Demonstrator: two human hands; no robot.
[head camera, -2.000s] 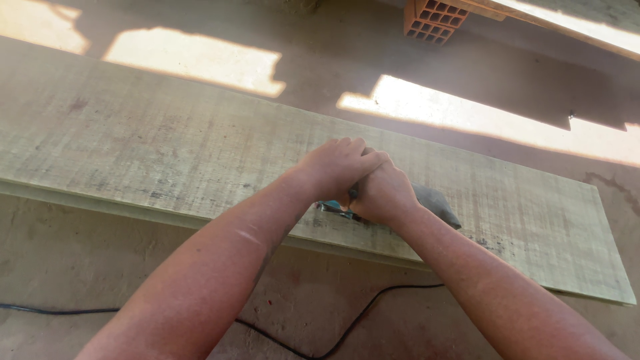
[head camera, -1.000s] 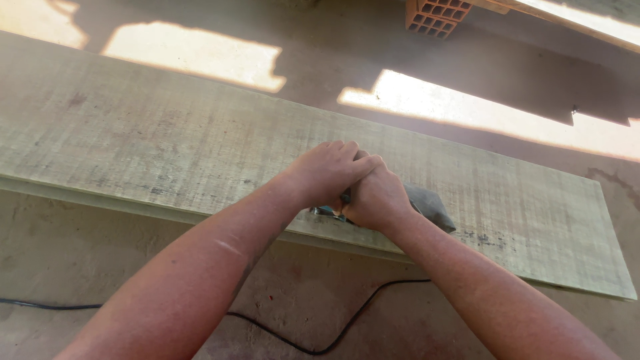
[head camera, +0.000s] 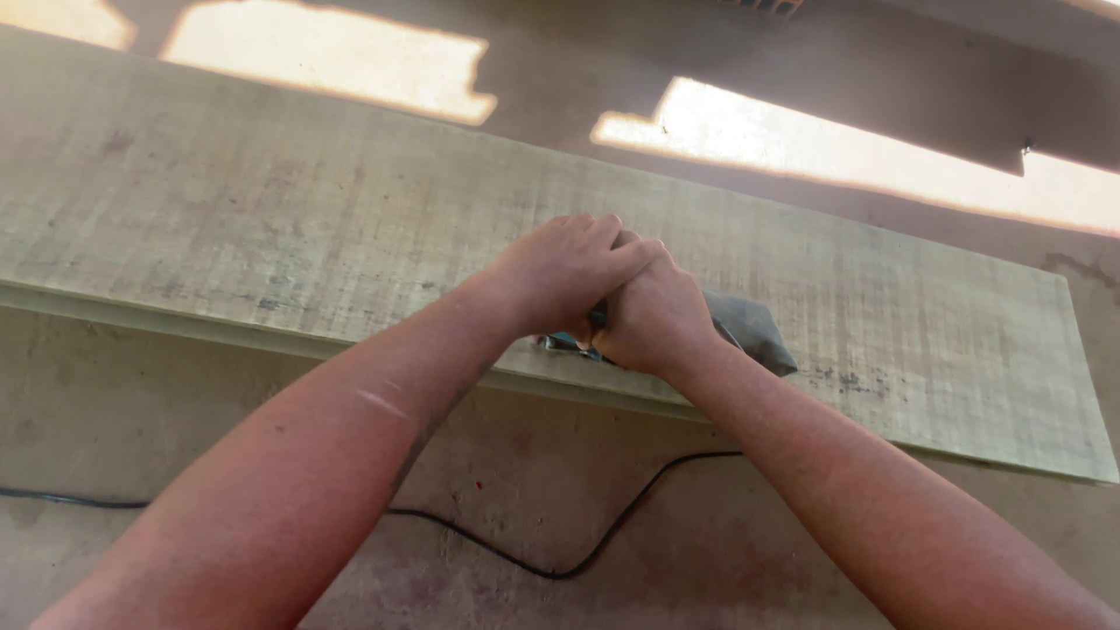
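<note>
Both hands are clasped together over a small power tool, apparently a sander, whose teal body (head camera: 573, 344) shows only in part beneath them. My left hand (head camera: 560, 271) is closed around the tool's left side, with its fingers against the right. My right hand (head camera: 661, 311) grips the tool beside it. A grey dust bag (head camera: 754, 328) sticks out to the right, behind my right wrist. The tool rests near the near edge of a long, wide wooden board (head camera: 420, 210). The tool's underside is hidden.
The board seems to lie on another board, whose edge (head camera: 175, 325) shows below it. A black cord (head camera: 560, 575) curves across the dusty concrete floor and passes behind both forearms. Part of a hollow clay brick (head camera: 774, 5) shows at the top edge. Sunlit patches cross the floor beyond.
The tool, with both hands on it, has shifted slightly left and nearer along the board. The grip looks the same. The view has tilted a little, leaving less of the brick in sight.
</note>
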